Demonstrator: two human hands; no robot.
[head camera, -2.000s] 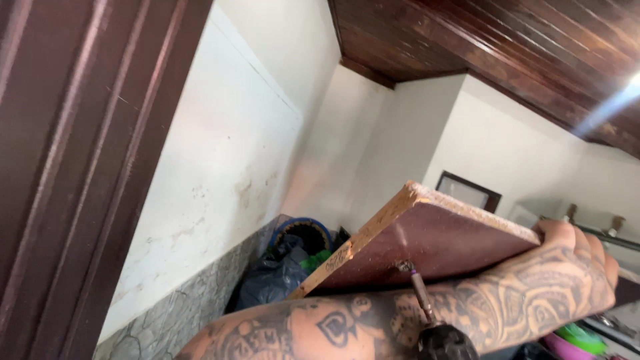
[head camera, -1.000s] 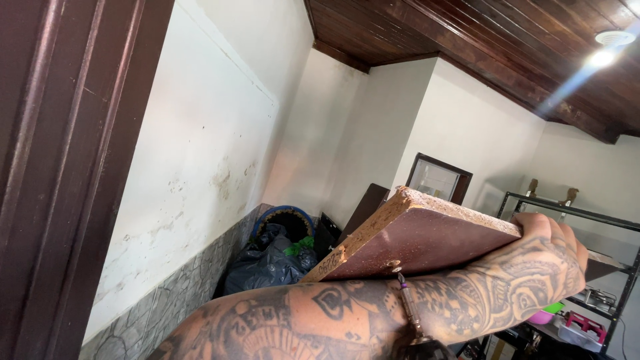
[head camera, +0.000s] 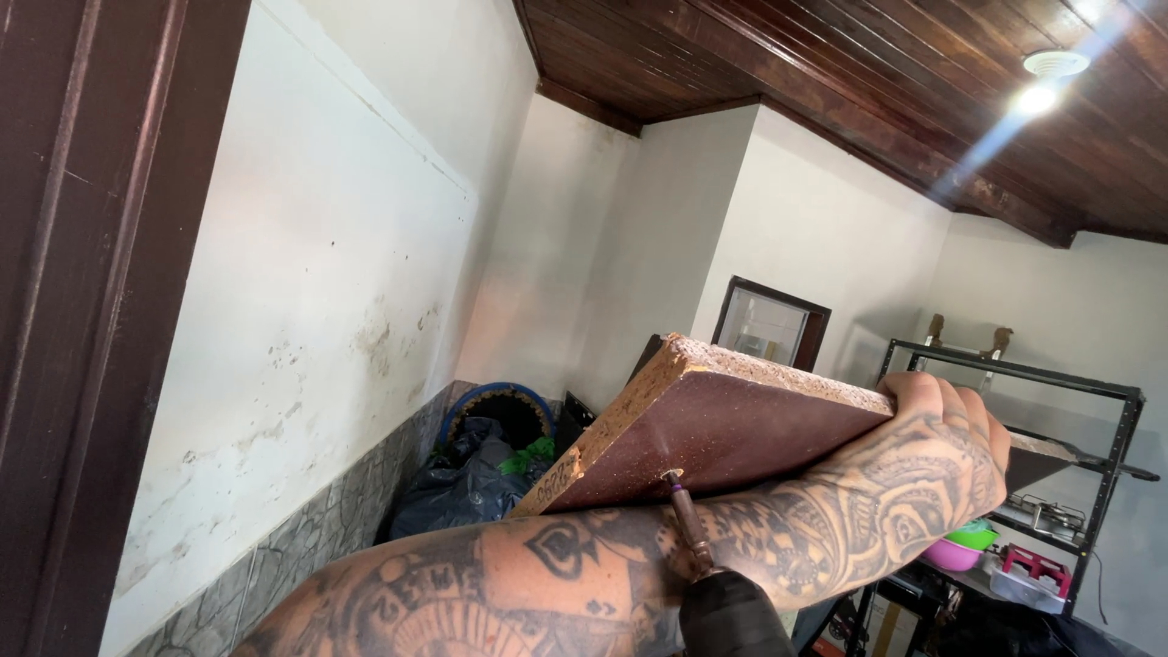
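A thick chipboard panel (head camera: 730, 429) with a dark reddish-brown face and rough, crumbly edges is held up at a tilt. My left hand (head camera: 954, 415) grips its far right edge, the tattooed forearm stretched across the lower part of the view. From the bottom rises a power drill's black chuck (head camera: 730, 613) with a long bit holder and driver bit (head camera: 684, 516). The bit's tip meets the panel's face at a small, pale-rimmed spot near its lower edge. The rest of the drill and my right hand lie outside the view.
A brown ribbed door or frame (head camera: 82, 301) stands close at the left. Beyond the panel are dark plastic bags (head camera: 465, 484) and a round blue-rimmed container (head camera: 497, 388). A black metal shelf rack (head camera: 1022, 370) at the right holds bowls (head camera: 954, 552) and a plastic bin (head camera: 1027, 589).
The view has shifted, bringing more of the shelf rack in. My left hand keeps its hold on the panel, and the bit stays near the same spot on its face.
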